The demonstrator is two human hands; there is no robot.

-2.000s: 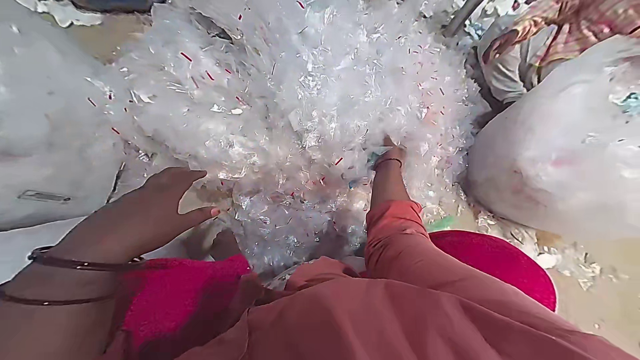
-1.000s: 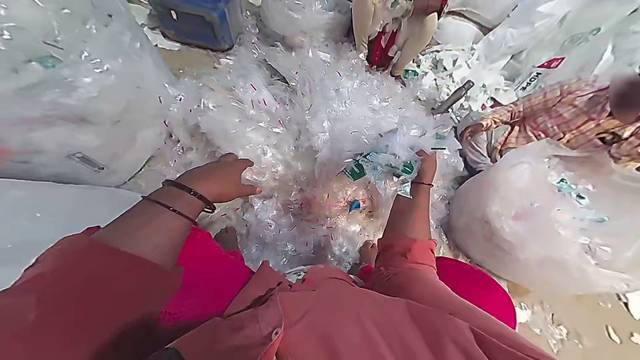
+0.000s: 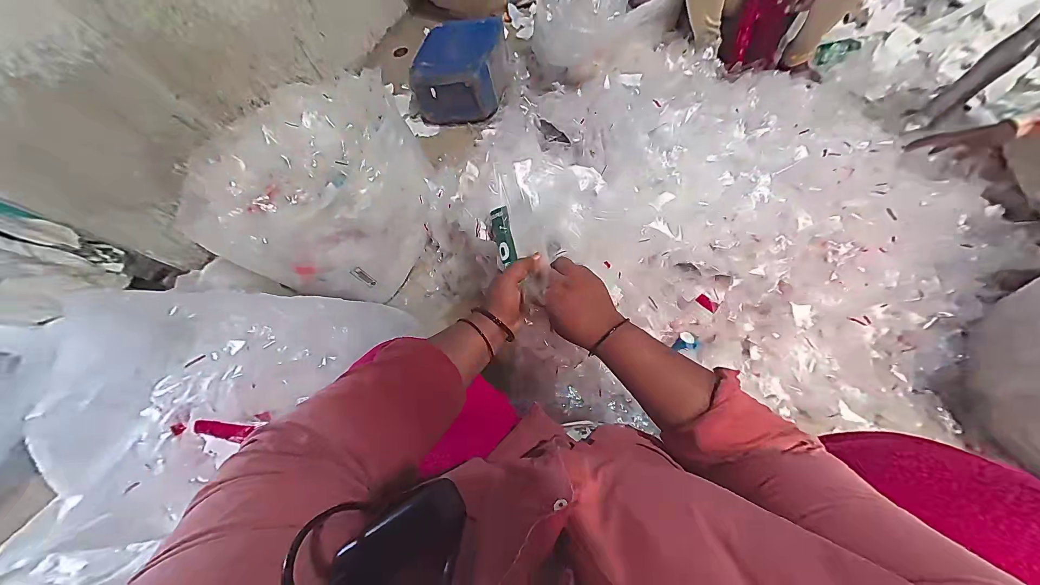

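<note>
My left hand (image 3: pixel 507 299) is closed on a clear plastic film piece with a green printed strip (image 3: pixel 503 236), which stands up above the thumb. Close beside it on the right, my right hand (image 3: pixel 578 302) has its fingers curled at the edge of the same clear film. Both hands are over a wide heap of clear plastic film scraps (image 3: pixel 747 203) flecked with red bits. A red scrap (image 3: pixel 707 303) and a blue scrap (image 3: pixel 685 342) lie on the heap to the right of my right hand.
A blue plastic container (image 3: pixel 457 73) stands at the back. Filled clear bags (image 3: pixel 325 187) lie at left, by a concrete wall (image 3: pixel 162 81). Another person's legs show at the top, and another person's hand (image 3: pixel 967 138) reaches in at the right edge. A grey bag is at lower right.
My hands, apart one second ago, have come together. The green-printed film, then at my right hand, is now between them. The view has shifted left.
</note>
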